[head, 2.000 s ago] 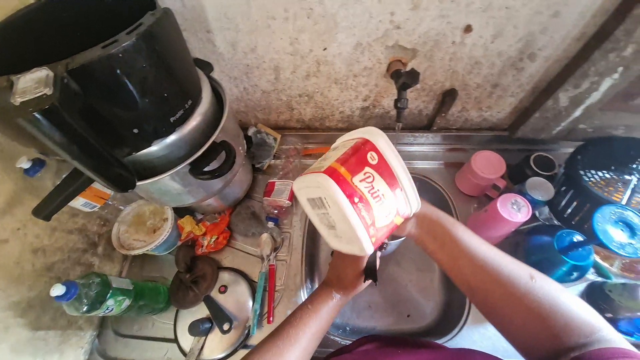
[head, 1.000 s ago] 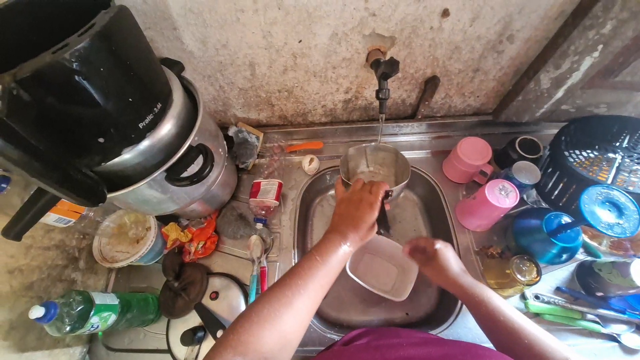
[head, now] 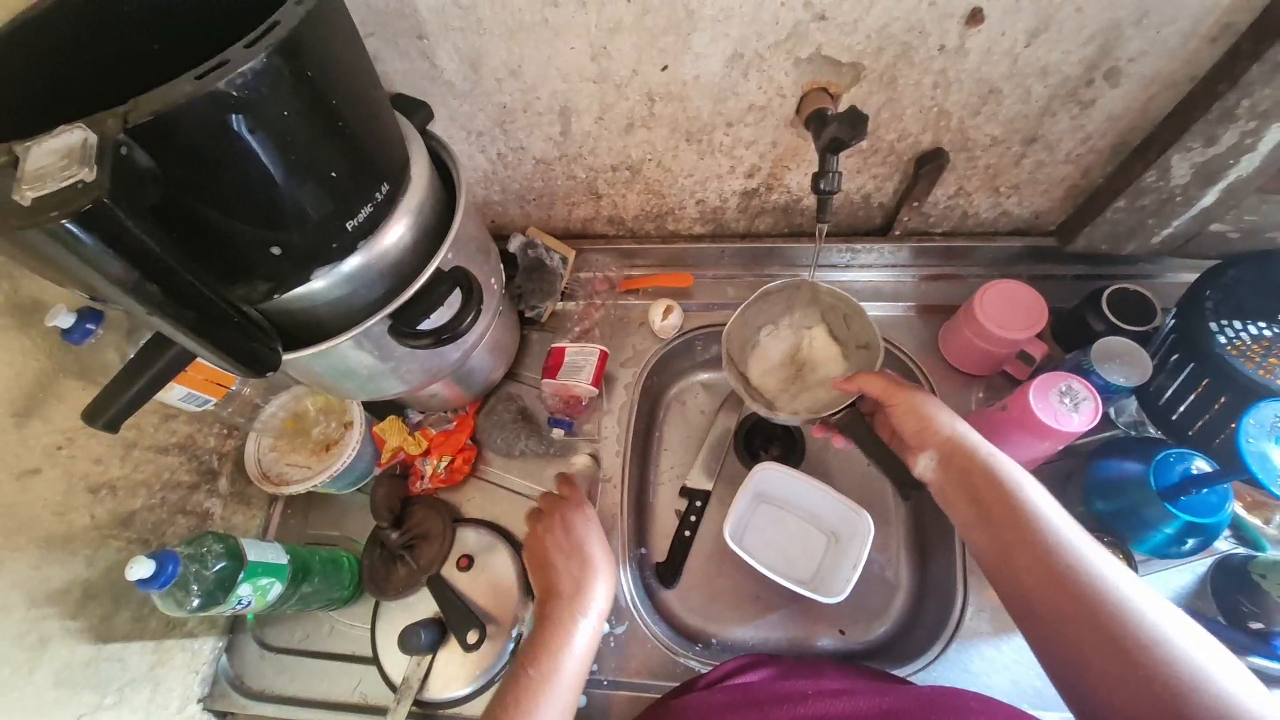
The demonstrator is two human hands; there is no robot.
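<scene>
My right hand [head: 915,430] grips the dark handle of a small metal saucepan [head: 800,350] at the sink's back edge. Water from the black tap [head: 828,160] runs into the saucepan, which has whitish contents. My left hand [head: 568,545] is over the drainboard beside the pressure cooker lid [head: 480,610], its fingers at a spoon [head: 582,465]; the spoons' handles are hidden, and its grip cannot be made out. In the sink basin [head: 700,630] lie a white plastic tub [head: 798,530] and a black-handled kitchen knife [head: 690,510], beside the dark drain [head: 768,440].
An air fryer basket [head: 260,150] sits in stacked aluminium pots [head: 480,330] at left. A green bottle [head: 290,577], a tub of scraps [head: 310,440], an orange wrapper [head: 445,450] and an eggshell [head: 665,317] lie nearby. Pink mugs [head: 995,325], a blue cup [head: 1150,495] and a black colander [head: 1220,340] stand right.
The white tub, held up two seconds ago, now rests in the basin, out of my hands. My left hand has moved from the saucepan to the left drainboard; my right hand now holds the saucepan.
</scene>
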